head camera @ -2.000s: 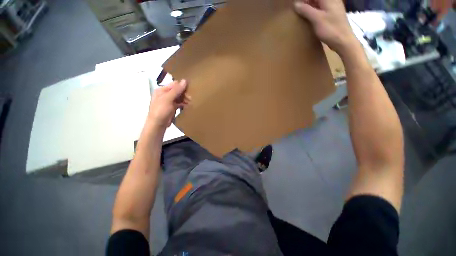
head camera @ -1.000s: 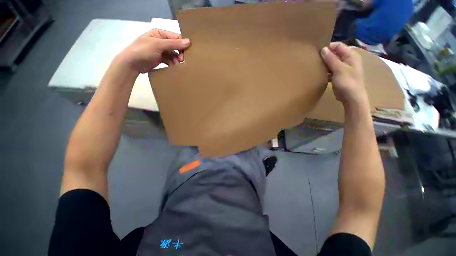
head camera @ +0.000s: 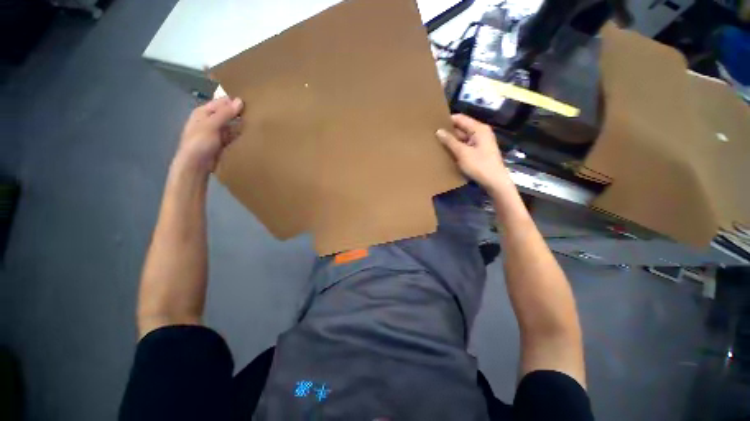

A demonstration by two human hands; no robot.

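Note:
A large brown panel (head camera: 354, 140) with notched corners is held up in front of me, its brown face towards me. My left hand (head camera: 212, 131) grips its left edge, thumb on the near face. My right hand (head camera: 473, 148) grips its right edge with the thumb on the near face. The fingertips behind the panel are hidden. The panel's lower edge hangs over my lap. The black machine (head camera: 539, 90) stands just beyond my right hand, with a yellow strip (head camera: 536, 97) on its bed.
A brown panel stack (head camera: 654, 156) lies right of the machine. A white surface (head camera: 222, 29) shows behind the panel at the upper left. A blue-clothed part of a person (head camera: 734, 49) is at the far right edge. Grey floor lies at left.
The view has turned, and the machine with its yellow strip now shows at right. The panel is still in both hands, now further left. Both hands sit lower in view than one second ago.

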